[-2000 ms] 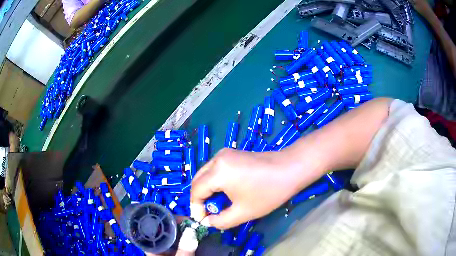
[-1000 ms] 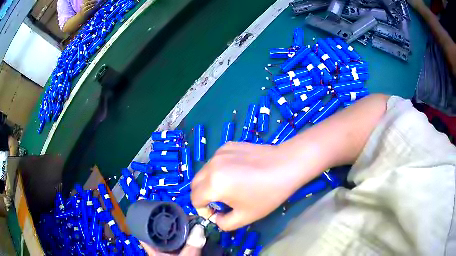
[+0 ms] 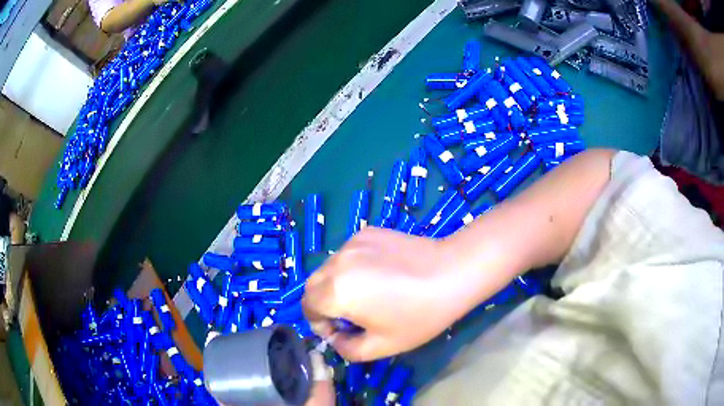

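My left hand (image 3: 322,385), mostly cut off by the bottom edge, holds a grey fan body by its round head (image 3: 246,366), which is tilted with its dark opening facing right. A white cap shows on a fingertip. My right hand (image 3: 381,293) is closed around a blue battery cell (image 3: 347,326), only its end showing, close beside the fan head. Small pale parts between the hands are too blurred to name. Loose blue cells (image 3: 315,223) lie on the green bench behind and beside my right hand.
A carton (image 3: 38,342) of blue cells stands at left. A pale rail (image 3: 317,131) borders the dark green conveyor (image 3: 262,87), which carries a blurred dark fan body (image 3: 205,87). Grey housings (image 3: 575,40) lie far right. Another person's arm (image 3: 127,16) shows at top left.
The fan head in my left hand has turned, its opening now facing right. My right hand still holds the cell, now more hidden. The fan body on the conveyor has moved up and right.
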